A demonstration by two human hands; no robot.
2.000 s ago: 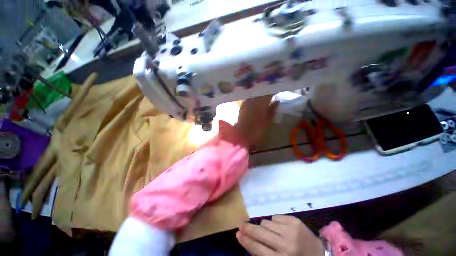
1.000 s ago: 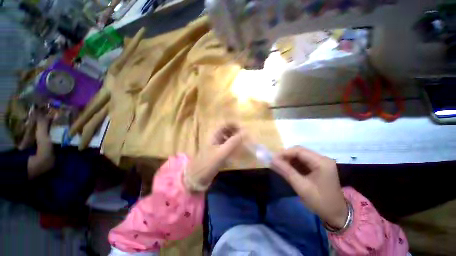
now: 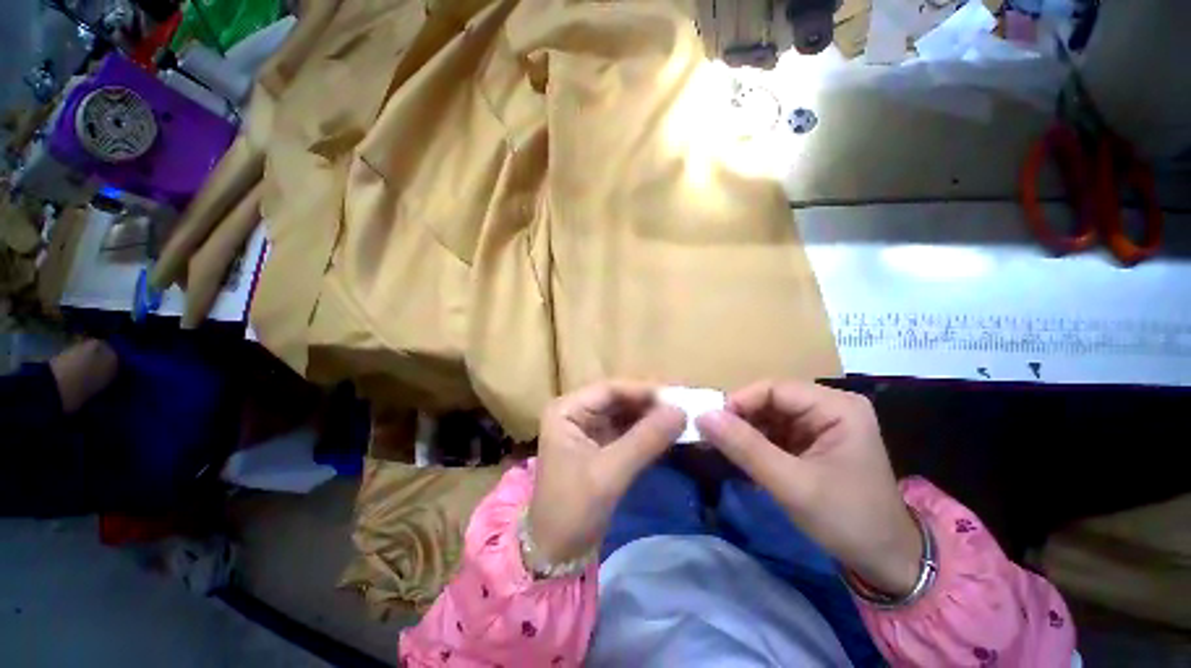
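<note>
A small white item, possibly a label [image 3: 691,410], is pinched between both my hands just in front of the table's front edge. My left hand [image 3: 607,457] holds its left end and my right hand [image 3: 816,470] holds its right end, thumbs on top. Tan-gold fabric panels [image 3: 653,261] lie spread and creased on the table behind my hands, hanging over the front edge at the left. The lamp glare is bright on the cloth and on the machine bed [image 3: 888,144]. The presser foot [image 3: 751,55] shows at the top edge.
Orange-handled scissors [image 3: 1091,196] lie on the right. A printed ruler strip [image 3: 993,329] runs along the table's front edge. Rolled tan pieces [image 3: 216,235] and a purple machine end [image 3: 131,124] are at the left. Another person's hand [image 3: 85,372] shows far left. A tan heap [image 3: 412,529] lies below the table.
My left hand has moved off the cloth near the needle to meet my right hand at the small white item. The view has shifted, so the machine head is mostly out of frame.
</note>
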